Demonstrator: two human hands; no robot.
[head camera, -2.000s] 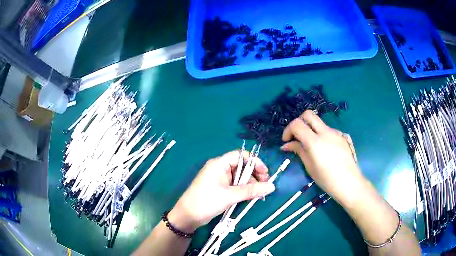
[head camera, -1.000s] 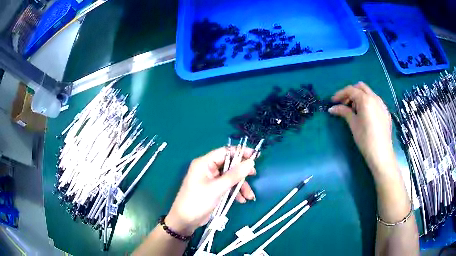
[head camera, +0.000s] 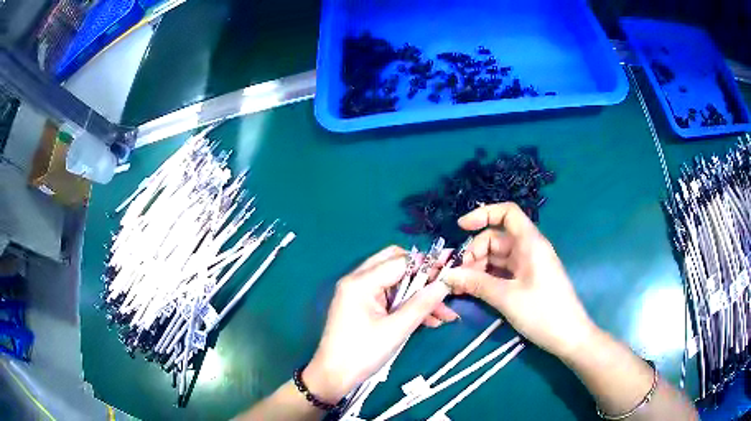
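Observation:
My left hand (head camera: 383, 308) is closed around a few pale wire harness leads (head camera: 401, 294), their light tips pointing up between thumb and fingers. My right hand (head camera: 515, 275) meets it at the tips, thumb and fingers pinching at a dark piece on one lead's end; the fingers partly hide it. A loose heap of black pieces (head camera: 486, 185) lies just beyond the hands. A few more leads (head camera: 461, 362) with white labels lie below my right hand, their upper ends hidden by it.
A large blue tray (head camera: 478, 113) with black pieces stands at the top centre, a smaller blue tray (head camera: 713, 131) at its right. A pile of pale leads (head camera: 169, 238) lies at left, another (head camera: 720, 271) at the right edge. A metal strip (head camera: 222, 107) crosses behind.
My right hand went from the black heap to its right side, then came back left and down to the lead tips in my left hand. The view has shifted slightly.

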